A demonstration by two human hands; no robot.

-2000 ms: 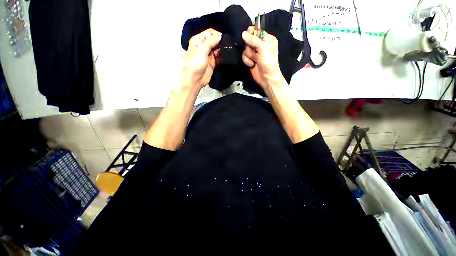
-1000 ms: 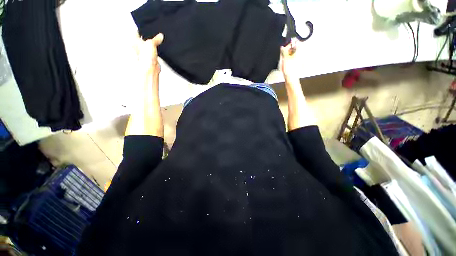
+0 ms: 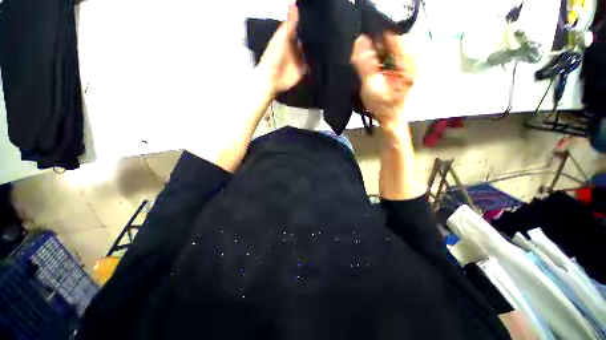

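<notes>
A black garment [image 3: 325, 60] is bunched upright above the white table [image 3: 166, 80], close in front of me. My left hand [image 3: 286, 60] is on its left side, fingers partly hidden by the cloth. My right hand [image 3: 385, 76] is blurred at its right side, with a small dark and reddish tool, likely thread snips [image 3: 388, 63], in the palm. Whether the right fingers also hold cloth cannot be told. A black hanger's curved hook [image 3: 408, 23] shows at the top edge, just beyond the right hand.
A long pile of black garments [image 3: 43, 86] lies at the table's left. A white corded appliance [image 3: 488, 46] and a dark corded tool [image 3: 561, 66] are at the right. Below are a blue crate [image 3: 50, 279], a stool [image 3: 442, 179] and pale folded cloths [image 3: 531, 272].
The garment was spread flat between widely parted hands a second ago. Now it is bunched and the hands are closer together. The view has shifted a little to the right.
</notes>
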